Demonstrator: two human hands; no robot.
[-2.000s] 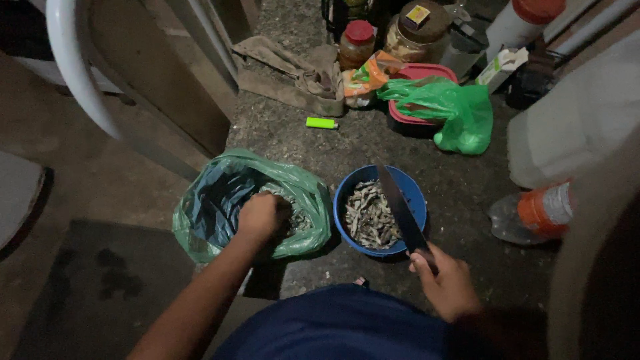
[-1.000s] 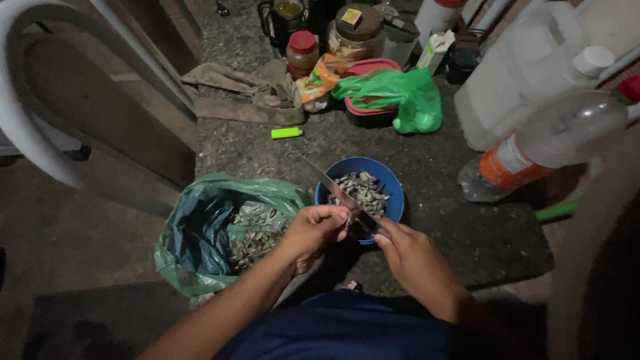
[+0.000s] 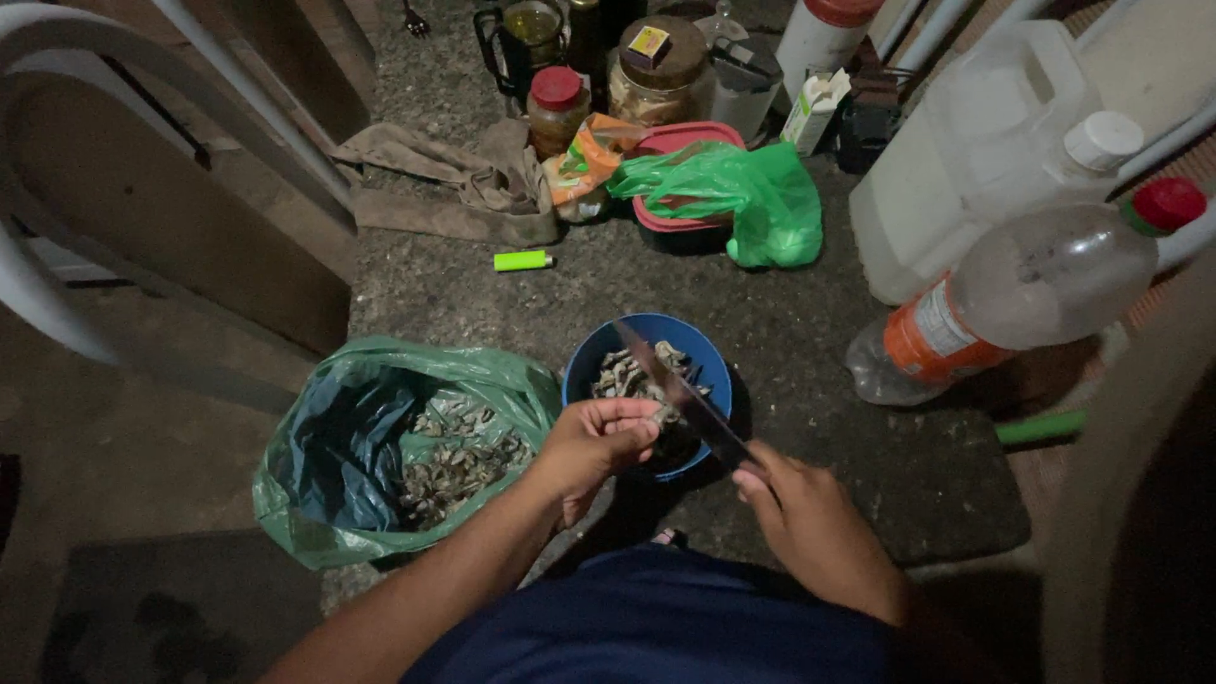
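Over the near left rim of a blue plastic bowl [image 3: 719, 359], my left hand [image 3: 598, 451] pinches a small greyish piece [image 3: 665, 414], possibly a small fish or shrimp. My right hand [image 3: 807, 518] grips the handle of a knife [image 3: 692, 404], its long blade slanting across the bowl and next to the pinched piece. Many small grey pieces [image 3: 622, 372] lie in the bowl. Left of it stands an open green plastic bag [image 3: 328, 518] with more such pieces [image 3: 456, 480] in it. What exactly the pieces are cannot be told.
A green lighter [image 3: 521, 261] lies behind the bowl. Farther back are a brown cloth [image 3: 456, 190], a red-lidded jar [image 3: 558, 109] and a green bag [image 3: 760, 195] on a pink-rimmed container [image 3: 665, 142]. At right stand a plastic jug [image 3: 959, 161] and a large plastic bottle [image 3: 1054, 275].
My left hand has come out of the green bag to the bowl, now holding a small piece. The knife has tilted across the bowl. The view has shifted.
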